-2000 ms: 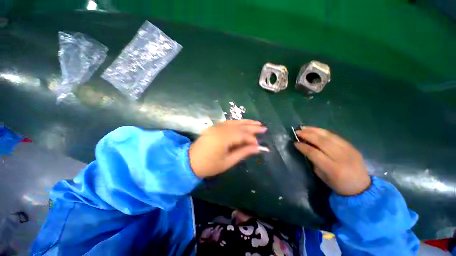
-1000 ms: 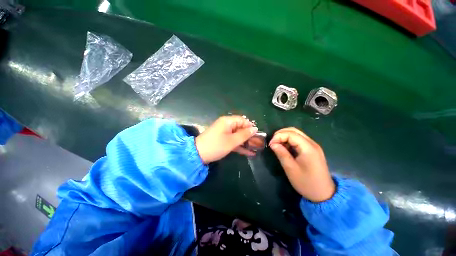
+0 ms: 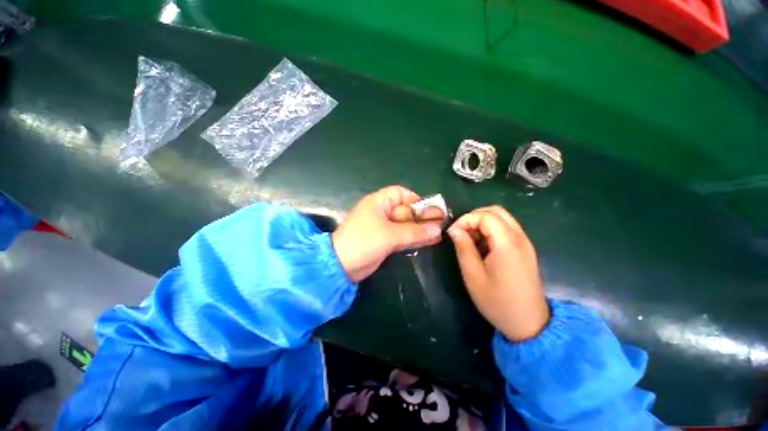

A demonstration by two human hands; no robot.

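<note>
My left hand [image 3: 381,231] holds a silver rounded-square metal frame [image 3: 430,206] between thumb and fingers. Part of the frame is hidden by the fingers. My right hand [image 3: 498,265] is just to the right of the frame, with thumb and index fingertips pinched together beside its edge. Something small and dark shows at those fingertips; I cannot tell clearly what it is. The pile of small bits seen before is hidden behind my left hand.
One metal frame or short stack [image 3: 474,161] and a thicker stack [image 3: 536,165] stand beyond my right hand. Two clear plastic bags lie at the left, one tapered [image 3: 167,108], one rectangular [image 3: 271,116]. A red-orange tray [image 3: 674,18] is at the top right.
Two seconds ago my hands were apart; they have come together, and a frame now shows in my left hand. Since one second ago the frame has tilted and its face shows more.
</note>
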